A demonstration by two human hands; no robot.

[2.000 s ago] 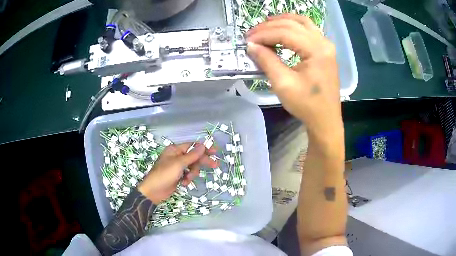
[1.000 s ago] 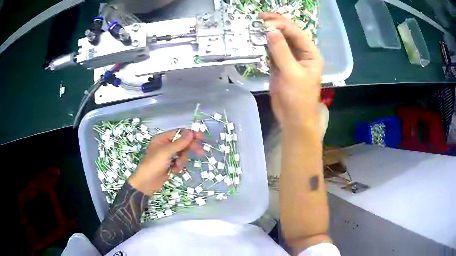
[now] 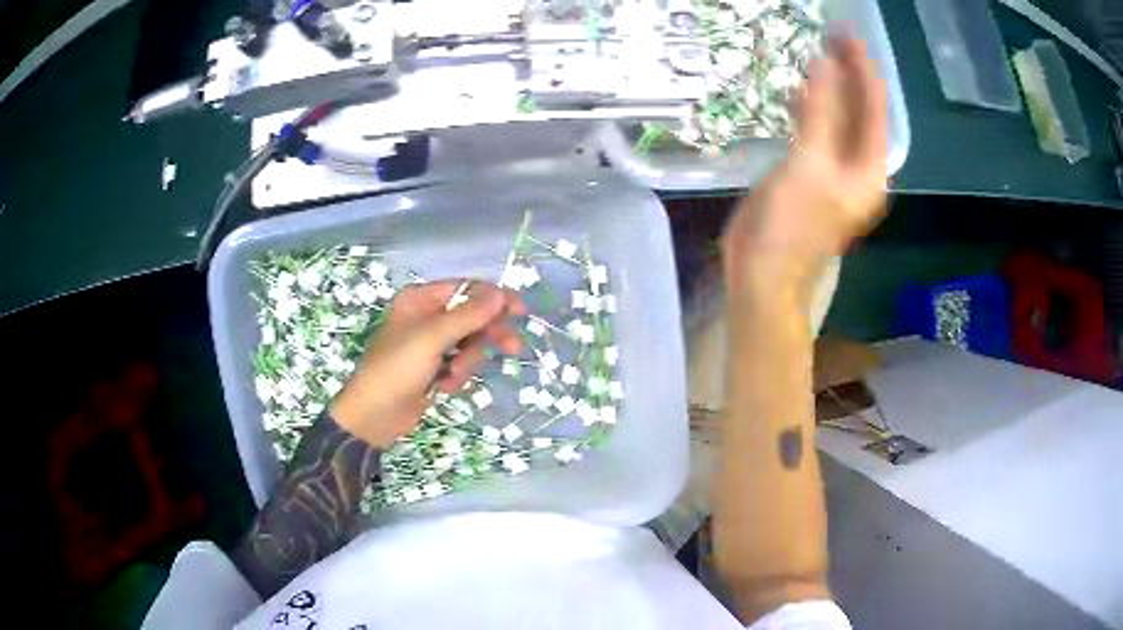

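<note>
My left hand (image 3: 425, 351), with the tattooed forearm, is over the near plastic tote (image 3: 671, 369). It pinches a few thin green leads with small white blocks (image 3: 515, 273) at thumb and fingers. The tote holds many more such pieces, heaped at the left and scattered at the right. My right hand (image 3: 819, 185) is blurred, raised over the right edge of the far parts bin (image 3: 895, 135), fingers extended and apart, with no piece visible in it. The silver assembly fixture (image 3: 462, 62) lies left of it.
The far bin is heaped with green and white pieces. Clear trays (image 3: 967, 55) stand on the dark green bench (image 3: 74, 234) at the upper right. Blue-collared fittings and dark hoses are at the fixture's left. A blue bin (image 3: 954, 314), a red object and a white panel (image 3: 998, 455) are at the right.
My right hand has moved right, away from the fixture's right end to over the far bin, and its fingers have spread. My left hand stays over the near tote with its pieces.
</note>
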